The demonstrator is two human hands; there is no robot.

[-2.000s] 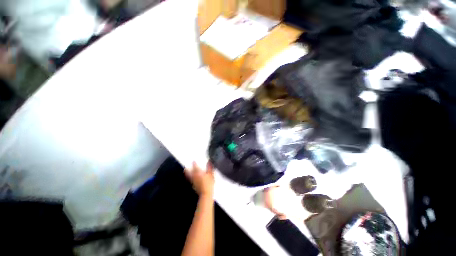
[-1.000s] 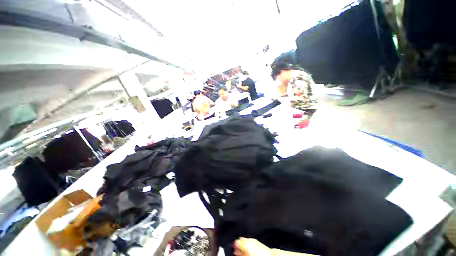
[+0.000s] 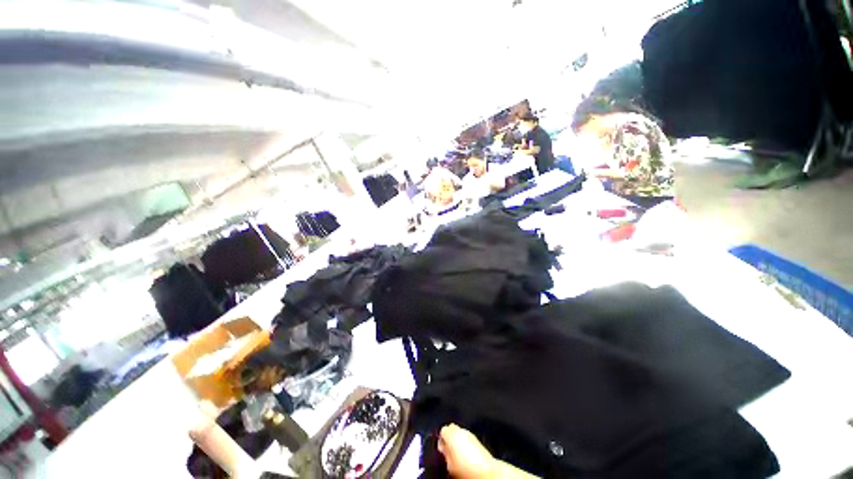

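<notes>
A wide black garment [image 3: 617, 384] lies spread on the white table, with a small pale mark near its front edge. My right hand [image 3: 463, 452] is at the bottom centre, cut off by the lower edge, with its fingers curled against the garment's left near part. Whether it pinches cloth or a needle cannot be told. My left hand is not in view. A white oval tray [image 3: 363, 438] with heaps of small black and dark pieces sits left of my right hand, on a brown board [image 3: 316, 457].
Heaped black garments [image 3: 468, 271] lie beyond. An open orange-brown box [image 3: 220, 360], clear plastic [image 3: 313, 382], a dark olive container [image 3: 286, 430] and a pale pink cylinder [image 3: 221, 447] are left. A person [image 3: 631, 154] sits across the table; others are farther back. A blue crate [image 3: 804, 285] is right.
The view swung from the table's left side up to the black garments, then shifted slightly left. My left hand left the picture; my right hand came in and stays at the garment.
</notes>
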